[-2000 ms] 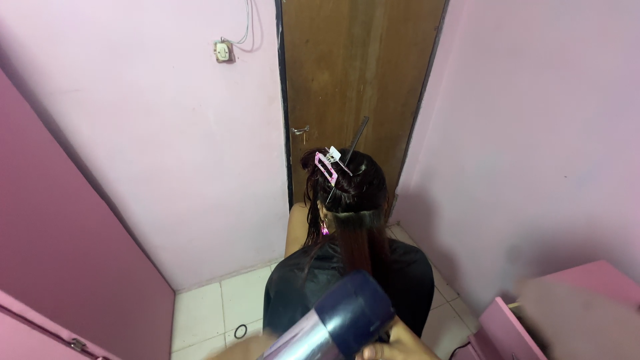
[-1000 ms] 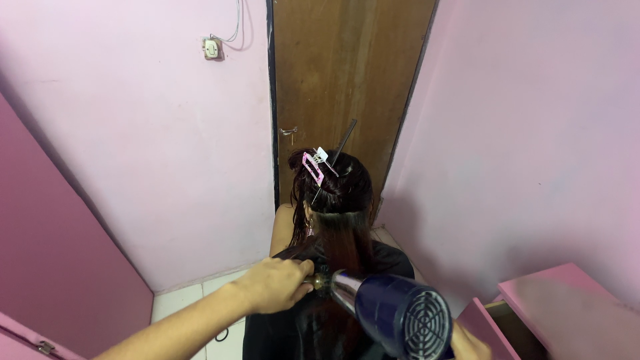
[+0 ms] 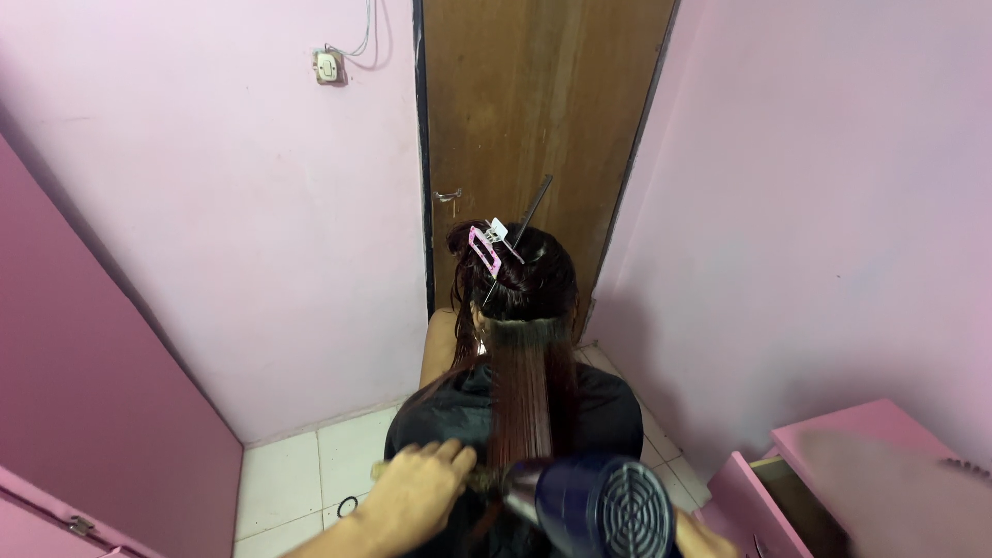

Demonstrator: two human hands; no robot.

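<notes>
A seated person with dark reddish hair has their back to me and wears a black cape. A pink-and-white claw clip and a dark comb are stuck in the pinned-up top hair. My left hand grips a hairbrush, its bristles against the hanging lengths at the person's back. A dark blue hair dryer is in my right hand, mostly hidden behind it, with the nozzle pointing left, close beside the brush and hair.
Ahead of the person stands a wooden door. At the right, a pink cabinet has a drawer pulled out. Another pink cabinet fills the left side. A black hair tie lies on the tiled floor.
The dryer, large and low in the centre two seconds ago, has turned nozzle-left and sits lower right. Since one second ago, my left hand and the brush have moved down the hair.
</notes>
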